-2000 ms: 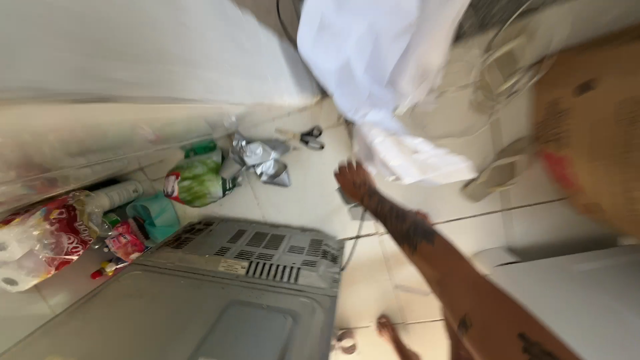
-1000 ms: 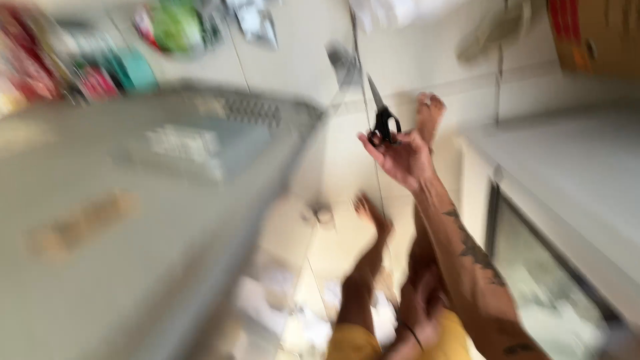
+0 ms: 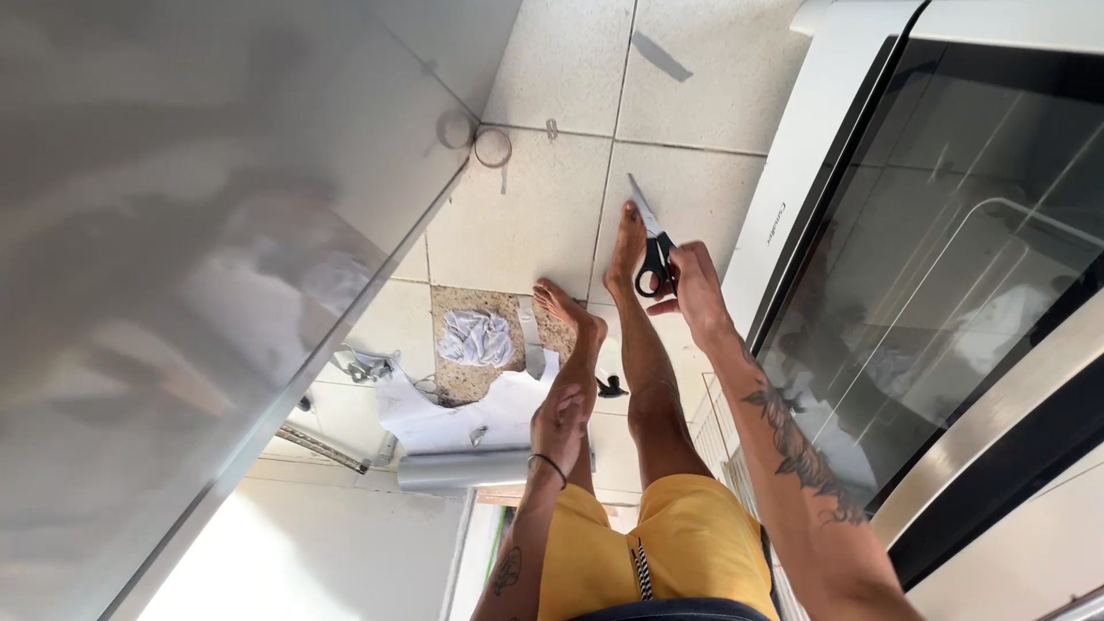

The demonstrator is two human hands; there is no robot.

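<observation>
My right hand (image 3: 697,289) holds a pair of scissors (image 3: 655,246) by the black handles, the metal blades pointing away over my bare foot. In front of my left thigh, my left hand (image 3: 559,427) hangs with nothing visible in it, its fingers partly curled. Beyond that hand a white sheet with cut edges (image 3: 466,414) lies on the floor, beside a silvery roll (image 3: 461,470). A crumpled whitish cloth (image 3: 476,338) rests on a speckled stone slab (image 3: 457,302), and a grey strip (image 3: 530,332) lies near it.
A large glossy metal appliance panel (image 3: 216,216) fills the left side. On the right stands a white oven with a dark glass door (image 3: 931,259). A roll of tape (image 3: 492,147) and a grey strip (image 3: 662,57) lie on the floor tiles. A metal bar (image 3: 323,448) lies at lower left.
My right hand was empty over the floor two seconds ago, with scissors lying apart from it; one second ago it held scissors. The view has swung strongly toward my legs.
</observation>
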